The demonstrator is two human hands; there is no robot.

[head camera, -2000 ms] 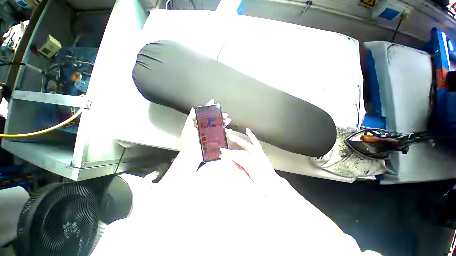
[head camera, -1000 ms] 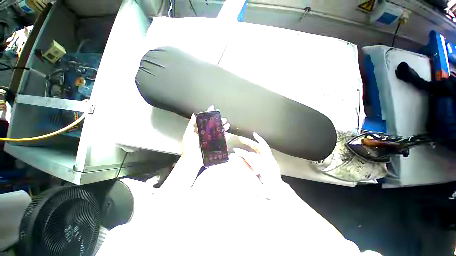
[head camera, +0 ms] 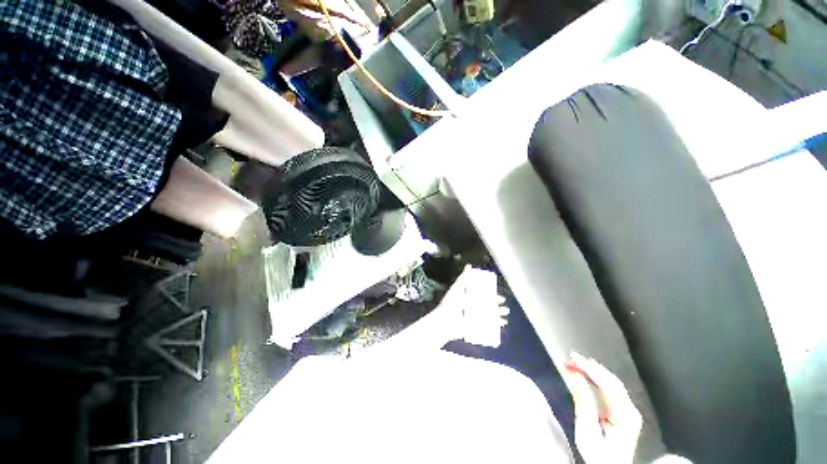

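Note:
The grey padded form lies on the white-covered table, its gathered end towards the top. My left hand is left of the table's front edge, strongly overexposed, with fingertips showing; I cannot tell whether it holds anything. My right hand is at the table edge beside the form, fingers apart and slightly bent, with nothing visible in it. A dark phone-like rectangle lies on the low white stand; I cannot tell whether it is the phone seen earlier.
A black fan stands beside the white stand. An open bin with a yellow hose is beyond the table's left end. A person in a checked garment is at upper left. Metal frame legs stand on the floor.
The view has swung left, bringing the person and white stand in. The iron is out of view. My hands have moved apart, and the reddish phone screen no longer shows.

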